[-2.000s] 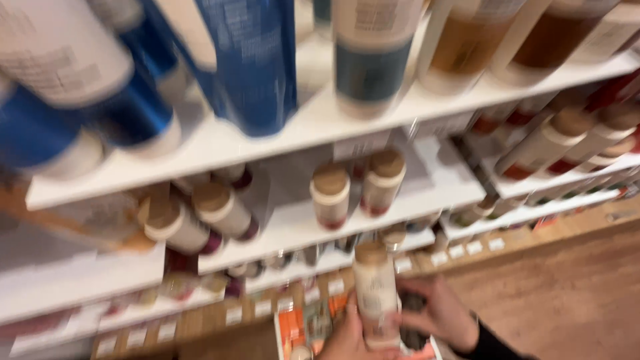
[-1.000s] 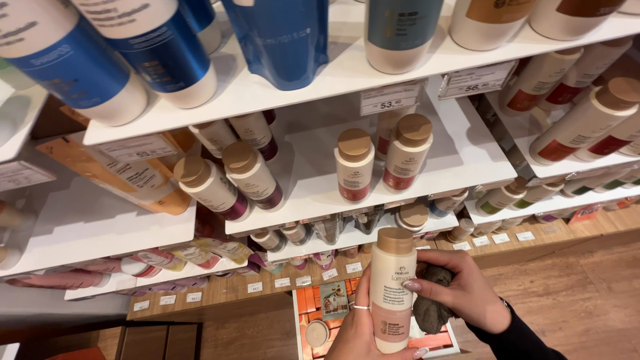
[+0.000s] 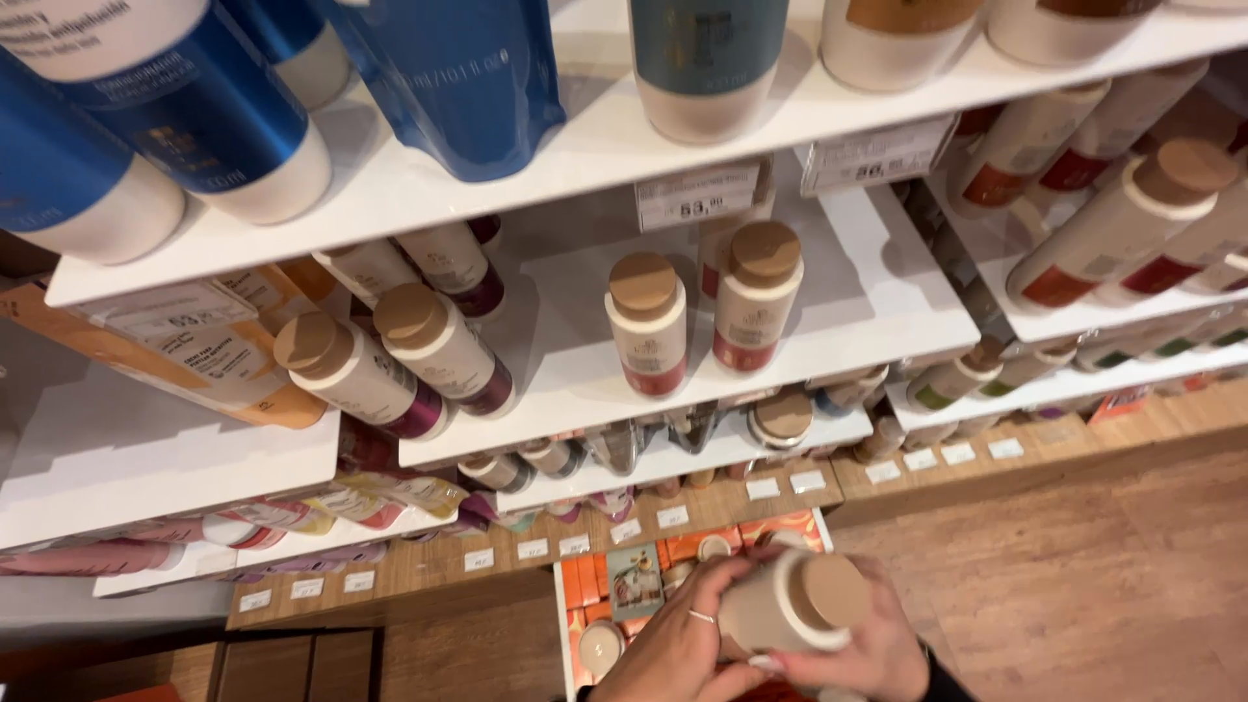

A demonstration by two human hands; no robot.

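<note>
A beige bottle with a tan screw cap [image 3: 780, 609] is tilted at the lower middle, its cap toward the right. My left hand [image 3: 678, 634], wearing a ring, grips it around the body from the left. My right hand [image 3: 873, 634], with a dark sleeve at the wrist, holds the same bottle from the right, partly behind the cap. The dark crumpled thing seen earlier in my right hand is hidden. Beyond the hands, two beige bottles with red bases [image 3: 648, 327] stand upright on the middle white shelf.
The upper white shelf [image 3: 409, 210] carries blue bottles and a blue pouch [image 3: 468, 88]. Bottles with purple bases [image 3: 444, 351] stand at the left, more bottles at the right. An open drawer of orange packages [image 3: 580, 585] lies below the hands, beside the wooden floor [image 3: 1072, 546].
The bottle was upright with its label facing me; it is now tipped, its cap toward me and to the right. My right hand has come around it. The view has moved nearer the shelves.
</note>
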